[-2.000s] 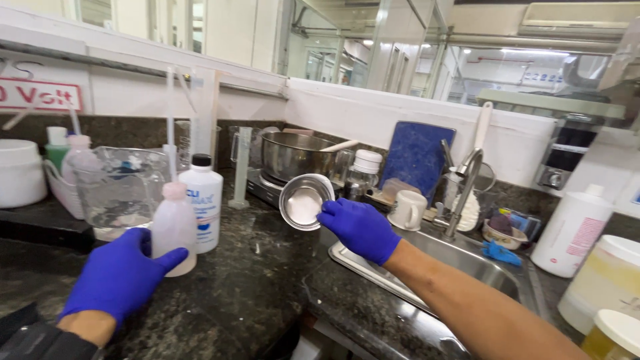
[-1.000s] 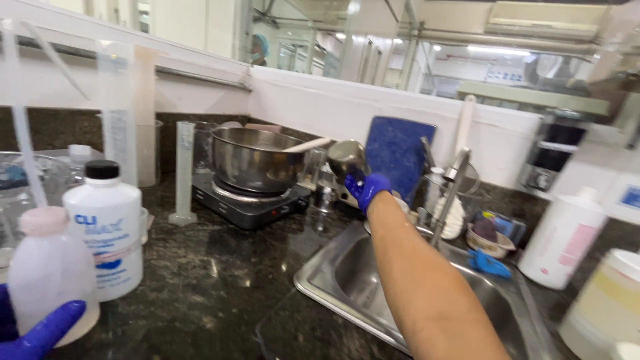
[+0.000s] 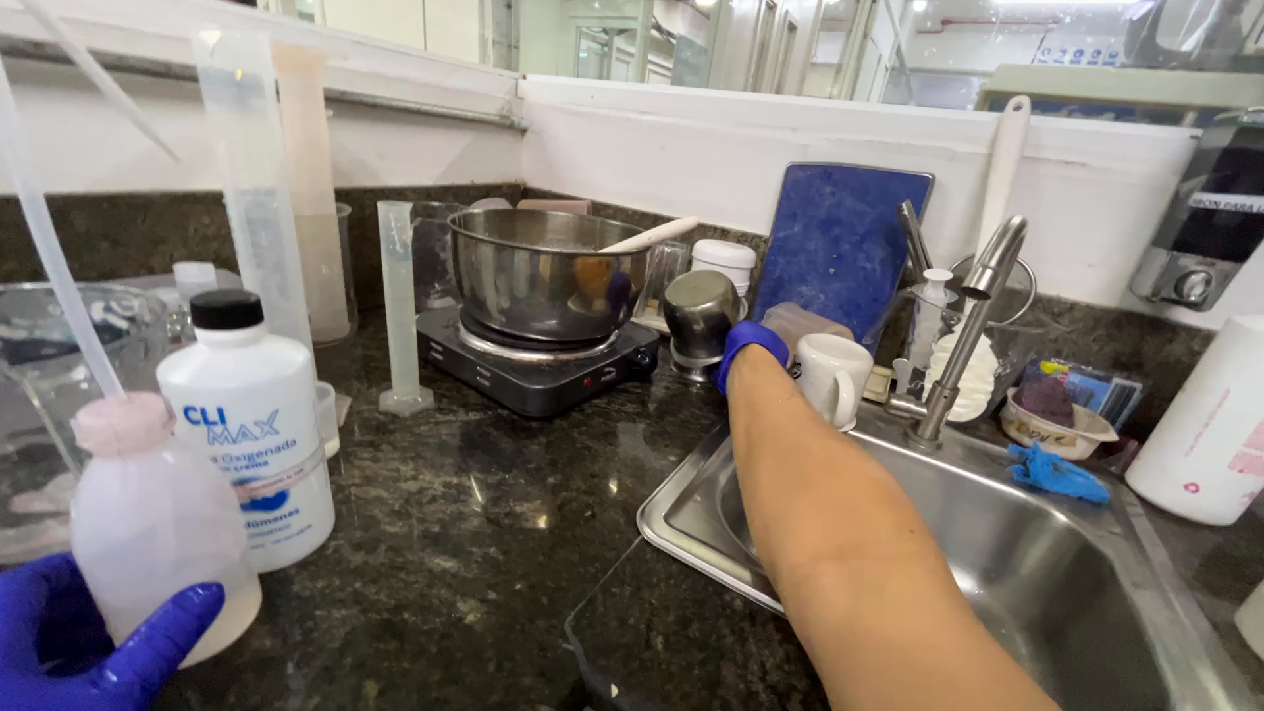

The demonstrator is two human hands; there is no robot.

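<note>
My left hand (image 3: 99, 632), in a blue glove, is around the lower part of a translucent squeeze bottle (image 3: 158, 523) with a pink cap. Beside that bottle stands a white plastic bottle (image 3: 252, 434) with a black cap. My right hand (image 3: 750, 348), also gloved, reaches over the sink's left edge toward the back; its fingers are mostly hidden behind the wrist. Right next to it is a small metal cup (image 3: 701, 314), tilted with its base up and back. Whether the fingers still hold the cup is not plain. A white mug (image 3: 831, 377) stands just right of the hand.
A steel pot (image 3: 543, 281) with a white-handled utensil sits on a black hot plate (image 3: 538, 370). Left of it stands a graduated cylinder (image 3: 400, 306). At the right are a steel sink (image 3: 1047, 583) with a faucet (image 3: 973, 326), a blue board (image 3: 839, 257) and a large white bottle (image 3: 1205, 425).
My right hand has carried the metal cup from over the counter to the back, beside the hot plate, turning it over. The left hand stays at the squeeze bottle. The view has moved closer.
</note>
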